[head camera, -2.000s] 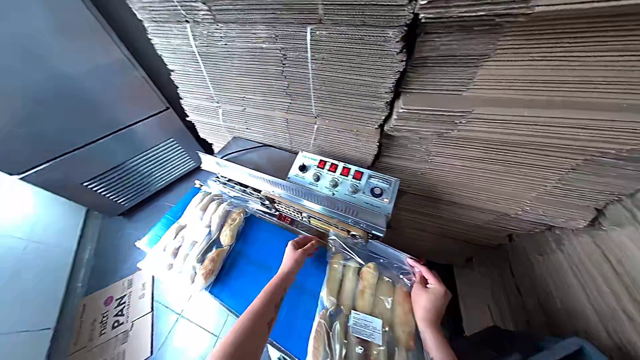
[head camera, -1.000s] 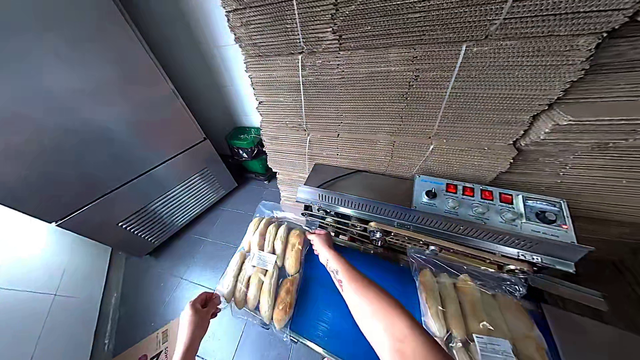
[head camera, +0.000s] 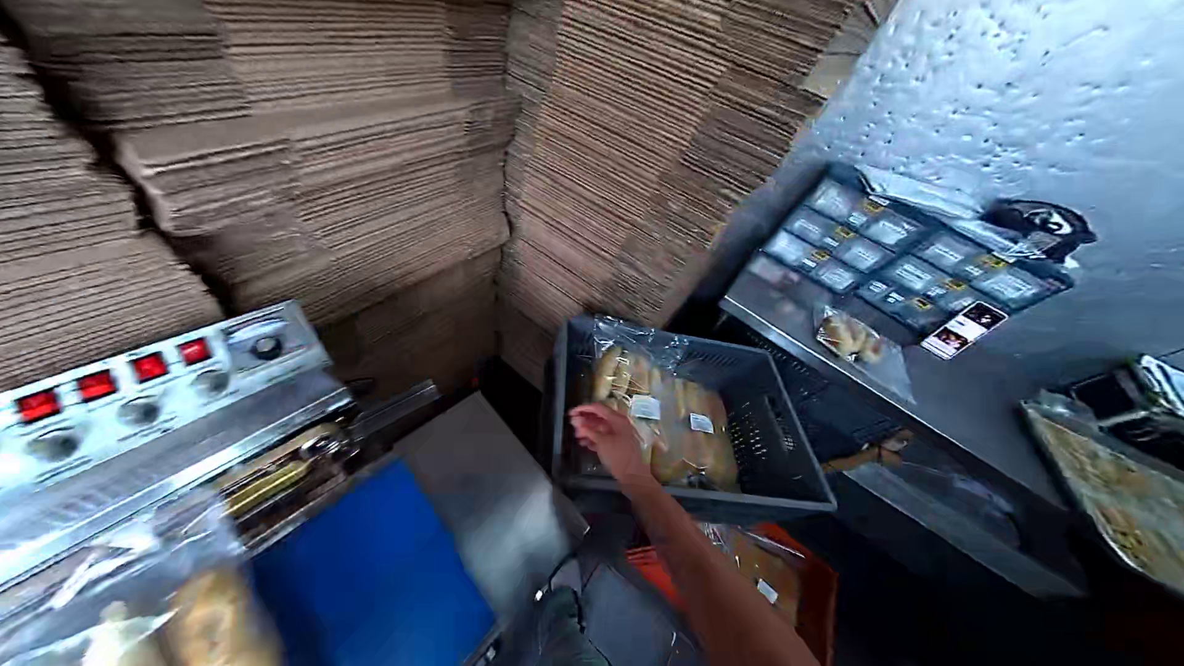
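My right hand (head camera: 610,437) reaches in from the lower right, over the near left part of a grey plastic crate (head camera: 782,504). Its fingers are partly curled beside clear bags of bread rolls (head camera: 708,435) with white labels; whether they grip any plastic is not clear. My left hand is out of view. Another bag of bread (head camera: 217,615), blurred, lies at the lower left along the band sealer (head camera: 171,421), next to its blue conveyor belt (head camera: 379,573).
Flattened cardboard stacks (head camera: 398,148) rise behind. An orange crate (head camera: 819,592) with bagged bread sits below the grey one. At right, a metal table (head camera: 971,416) holds a dark organizer case (head camera: 911,245), a small bread bag (head camera: 856,342) and a phone (head camera: 964,329).
The view has swung far right. My right hand has left the bread bag it touched by the sealer and is now over the grey crate. My left hand has gone out of view.
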